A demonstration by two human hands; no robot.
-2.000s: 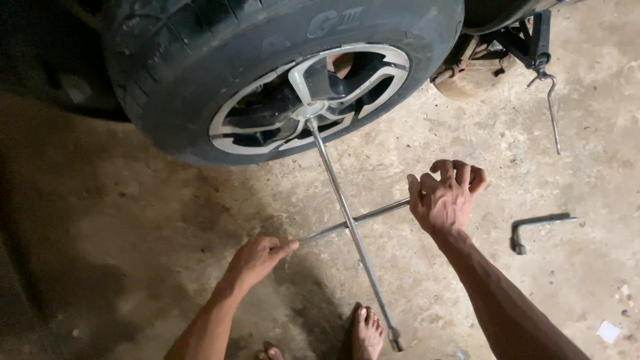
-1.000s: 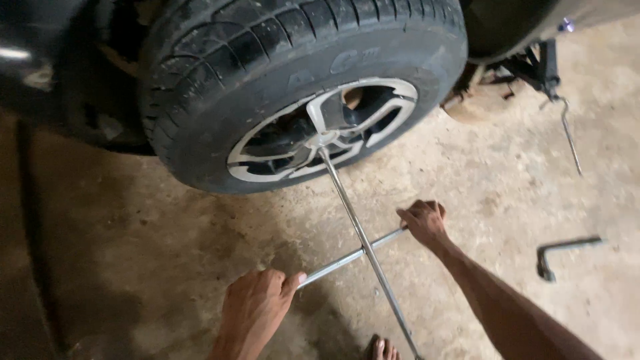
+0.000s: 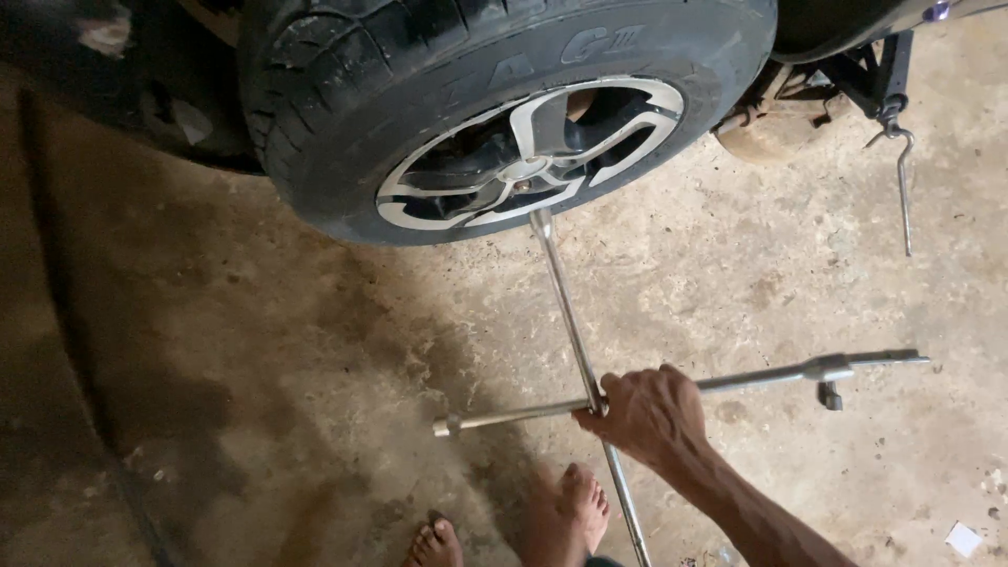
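My right hand (image 3: 650, 413) is closed around the metal four-way lug wrench (image 3: 567, 315) at its crossing. The wrench's upper socket is off the wheel hub, in front of the tire's lower edge. One arm of the wrench points left, another right, and one down past my feet. A blurred skin-toned shape beside my right foot may be my left hand; I cannot tell. The car wheel (image 3: 525, 169) has a silver and black alloy rim inside a black tire (image 3: 331, 142). A bolt head shows near the hub's centre cap.
An L-shaped wheel wrench (image 3: 830, 395) lies on the concrete floor, partly behind the cross wrench's right arm. At upper right a scissor jack (image 3: 890, 79) stands with its hooked crank rod (image 3: 904, 197) hanging down. My bare feet (image 3: 587, 504) are at the bottom. White scrap (image 3: 963, 539) lies lower right.
The wrench's socket has come away from the wheel's centre. My right hand has moved from the wrench's right arm to its crossing. My left hand has let go of the left arm.
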